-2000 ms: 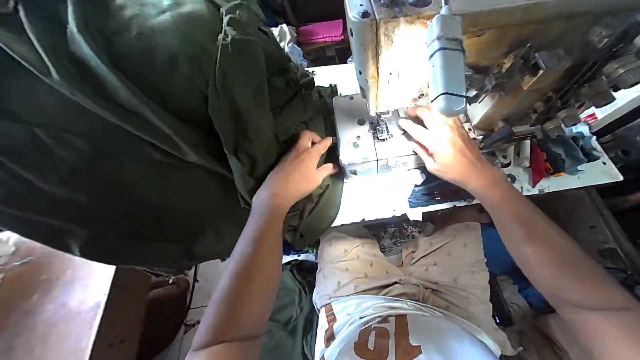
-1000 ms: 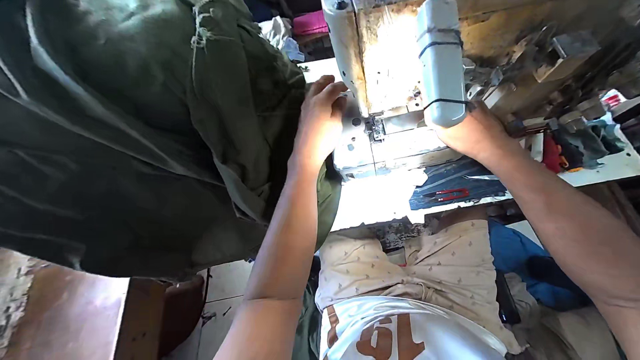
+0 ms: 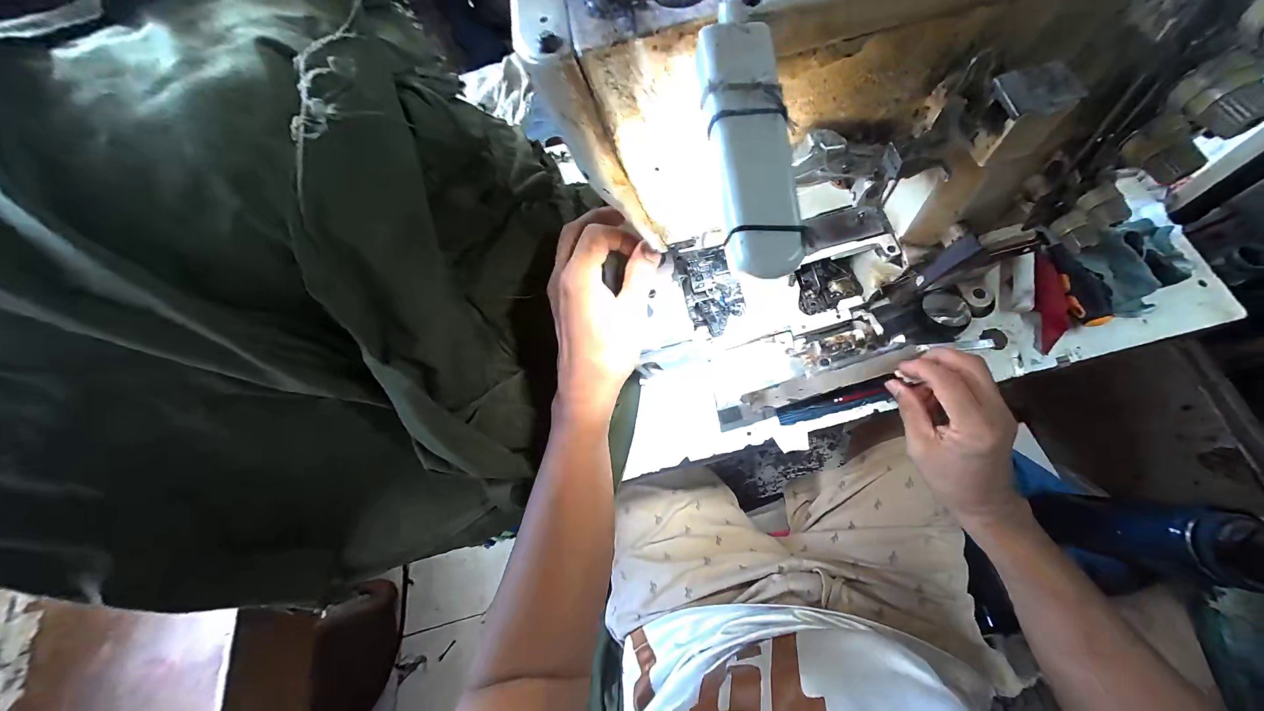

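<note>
An industrial sewing machine stands before me, a grey lamp tied to its front. My left hand is bent beside the needle area at the machine's left end; whether its fingertips hold anything cannot be told. My right hand is at the front edge of the bed, thumb and fingers pinched on the end of a slim metal cover plate. Behind that plate the inner metal mechanism lies exposed. Dark green fabric is heaped left of my left hand.
Small scissors or snips with red handles lie partly hidden under the plate. Red and grey cloth scraps and an orange-and-black tool lie on the right of the white table. A dark blue cylindrical object is beyond my right forearm.
My right hand has moved from behind the lamp to the front edge of the bed. The machine's bed stood covered earlier; its inner parts now show. The view has come closer.
</note>
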